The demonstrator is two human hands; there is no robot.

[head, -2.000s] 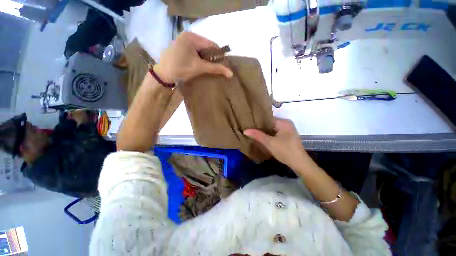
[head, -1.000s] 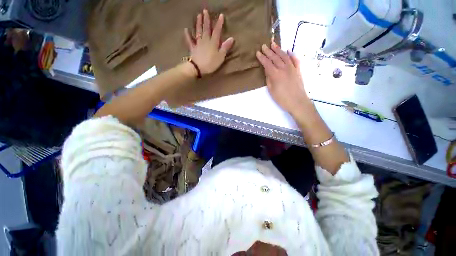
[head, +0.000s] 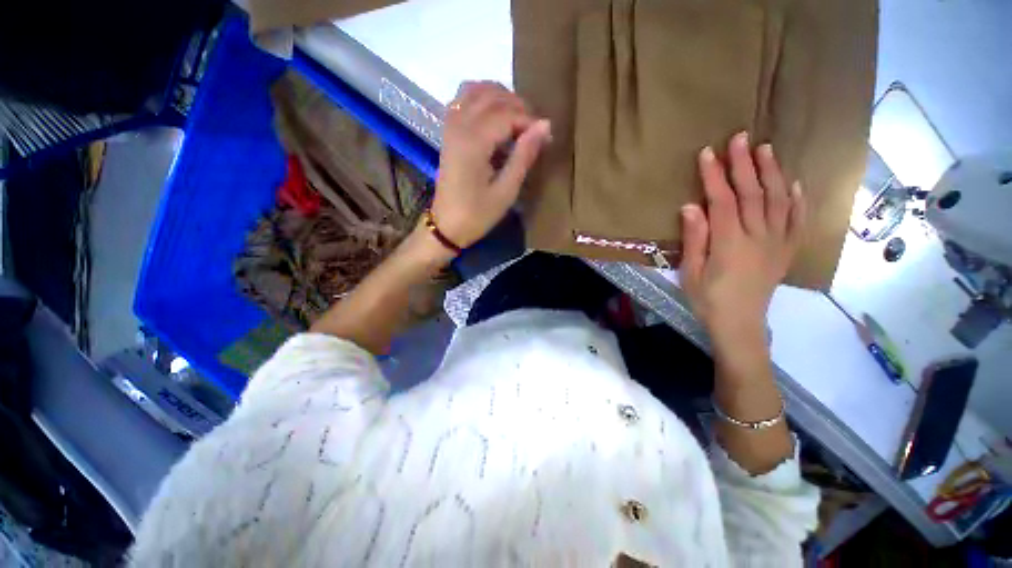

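A brown garment panel (head: 821,133) lies in front of me, reaching over the table's front edge. It carries a pleated pocket (head: 677,89) with a zipper (head: 616,242) along its near edge, the puller toward the right. My right hand (head: 741,233) lies flat on the panel, fingers spread, just right of the zipper puller. My left hand (head: 486,166) is at the panel's left edge with loosely curled fingers and the thumb apart. I see no cloth in its grasp; its fingertips are partly hidden.
A blue crate (head: 200,233) holding crumpled brown pieces is below the table at left. The sewing machine head (head: 977,211) is at right. Thread snips (head: 882,350), a smartphone (head: 938,416) and scissors with orange-red handles (head: 960,494) lie along the right.
The view has swung toward the crate. The panel before me now shows its pocket and zipper at the near side. My left hand has gone from flat on cloth to loosely curled at the edge.
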